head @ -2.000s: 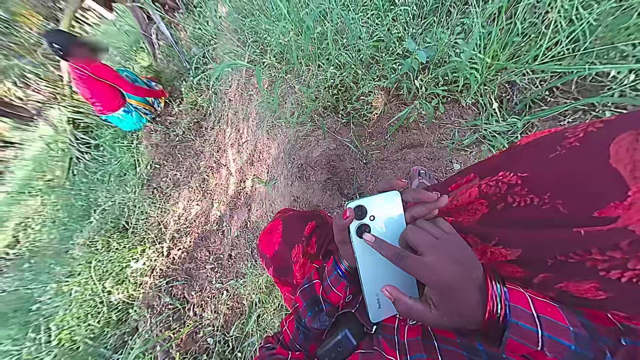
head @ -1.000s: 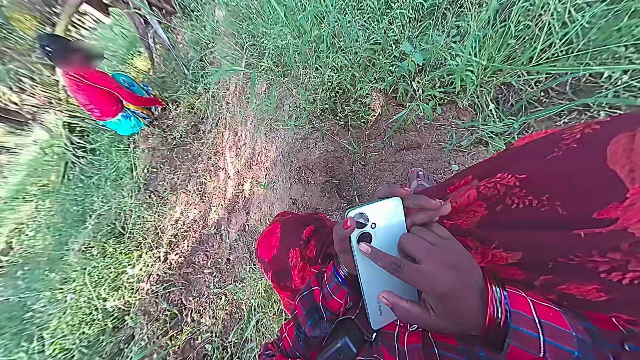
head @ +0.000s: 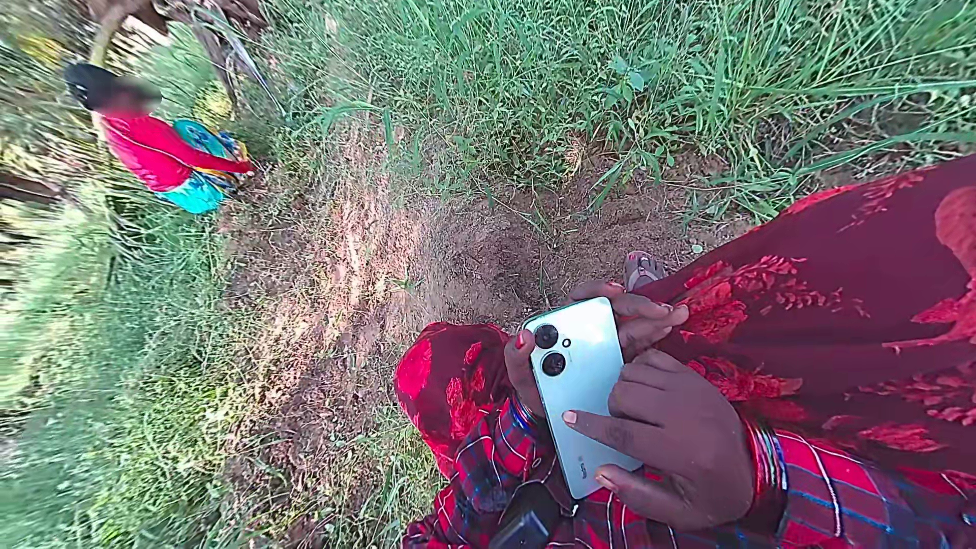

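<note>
A pale silver-green smartphone (head: 583,396) lies back side up in the head view, its camera lenses near the upper left corner. My left hand (head: 522,374) grips it from beneath, with the thumb along the left edge and fingers showing past the upper right edge. My right hand (head: 679,442), wearing bangles, comes in from the right. Its index fingertip rests on or just above the middle of the phone's back; its thumb is by the lower end and the other fingers are curled near the right edge. The phone's screen is hidden.
A person in a red top and turquoise lower garment (head: 156,152) is at the upper left beside tall grass (head: 724,99). Bare soil (head: 473,259) runs between grassy patches. My sandalled foot (head: 643,268), red patterned skirt (head: 839,305) and a black object (head: 526,526) are nearby.
My right index fingertip has moved from beside the lower camera lens down to the middle of the phone's back. My left hand keeps its hold.
</note>
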